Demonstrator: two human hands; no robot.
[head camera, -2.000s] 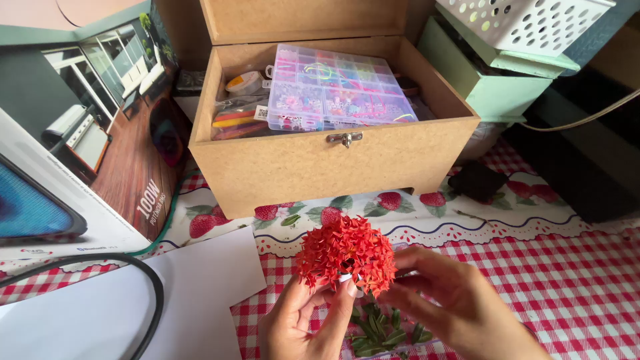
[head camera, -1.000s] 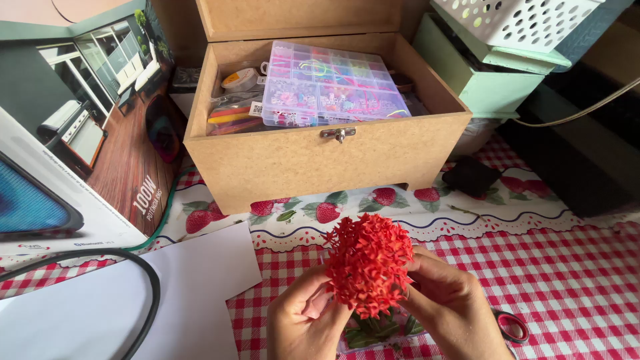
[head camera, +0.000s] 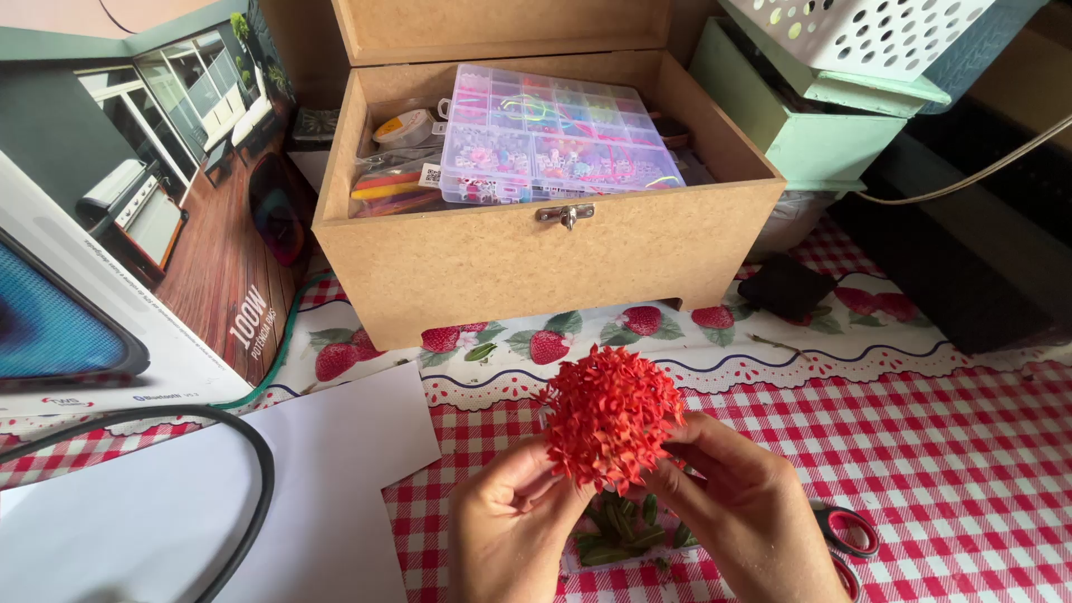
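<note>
A dense round cluster of small red flowers (head camera: 615, 417) is held up over the checked tablecloth. My left hand (head camera: 515, 519) grips it from the left and below, fingertips hidden behind the petals. From the right, my right hand (head camera: 737, 494) pinches the cluster's lower edge with thumb and fingers. Beneath the hands, green leaves (head camera: 620, 528) lie in what looks like a shallow clear container, partly covered by the hands. Scissors (head camera: 850, 536) with black and red handles lie beside my right wrist, their blades hidden.
An open wooden box (head camera: 544, 268) holds a clear compartment case of beads (head camera: 553, 138). White paper (head camera: 335, 469) and a black cable (head camera: 268, 469) lie at left, near a printed speaker carton (head camera: 209, 276). Green boxes (head camera: 837, 142), a white perforated basket (head camera: 879, 33) and a black cloth-like item (head camera: 787, 286) are at right.
The flower cluster has turned in my hands; two seconds ago a dark gap and a small white thing showed at its front. The scissors' handles, out of sight then, are now visible at right.
</note>
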